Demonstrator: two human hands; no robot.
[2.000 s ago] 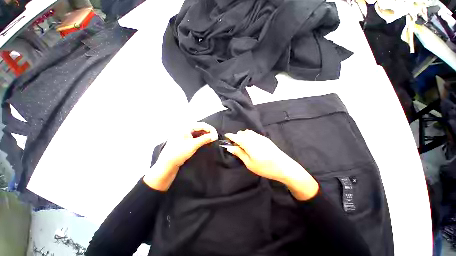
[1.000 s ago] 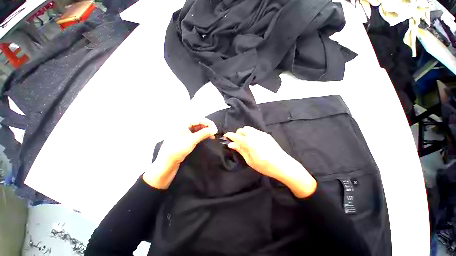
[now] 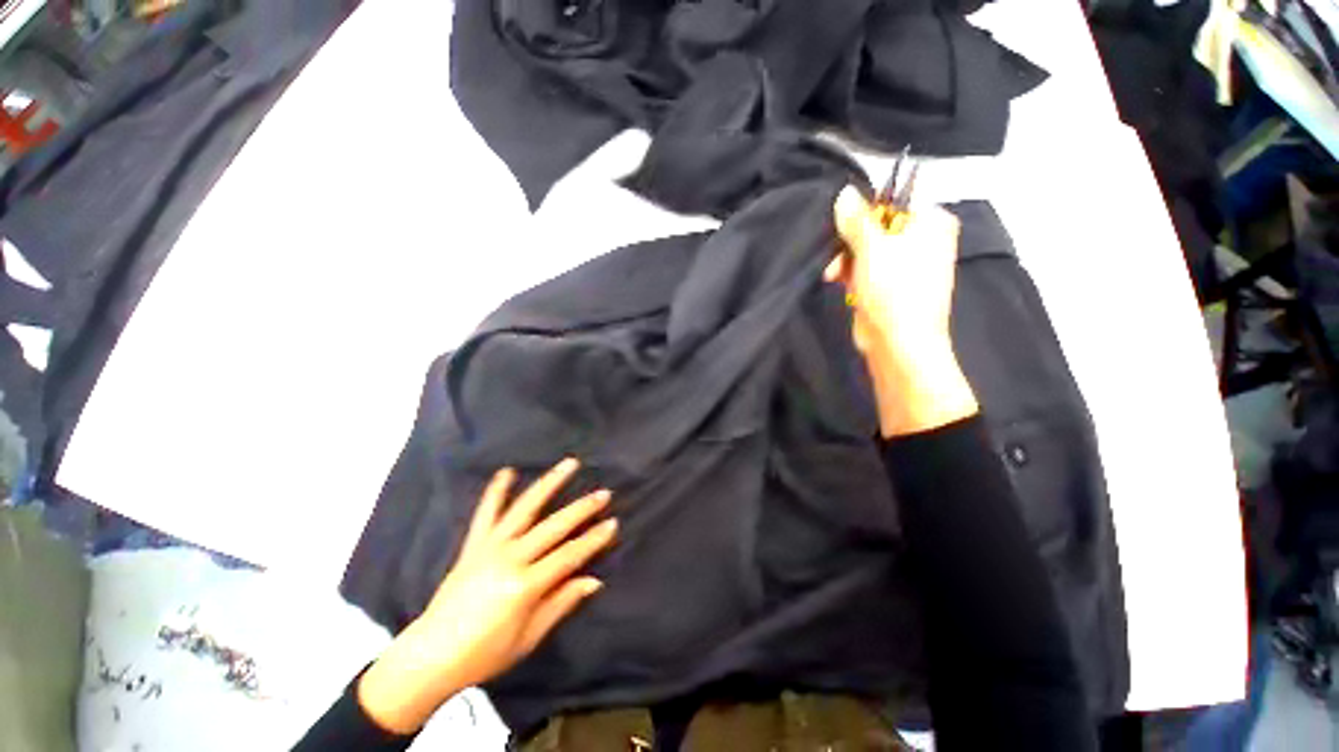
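Note:
The black garment (image 3: 661,485) lies spread on the white tabletop nearest me, with a fold of cloth bunched up diagonally across it. My left hand (image 3: 521,580) lies flat on its lower left part, fingers spread. My right hand (image 3: 903,279) is at the garment's upper right, closed around small thread snips (image 3: 897,184) whose dark points stick up past the fingers. Cloth lies against its thumb side; whether the fingers also pinch it is unclear. A small dark button (image 3: 1016,456) shows on the right part.
A crumpled black garment pile (image 3: 911,74) with pointed corners lies at the far side of the white tabletop (image 3: 265,323). Dark speckled cloth (image 3: 147,176) hangs at the left. Thread scraps (image 3: 206,646) lie on the floor at lower left. White cloth strips (image 3: 1219,59) are at upper right.
My hands have moved apart: the left down onto the cloth and opened, the right up and rightward with the snips. The cloth is rearranged, and the label is out of sight.

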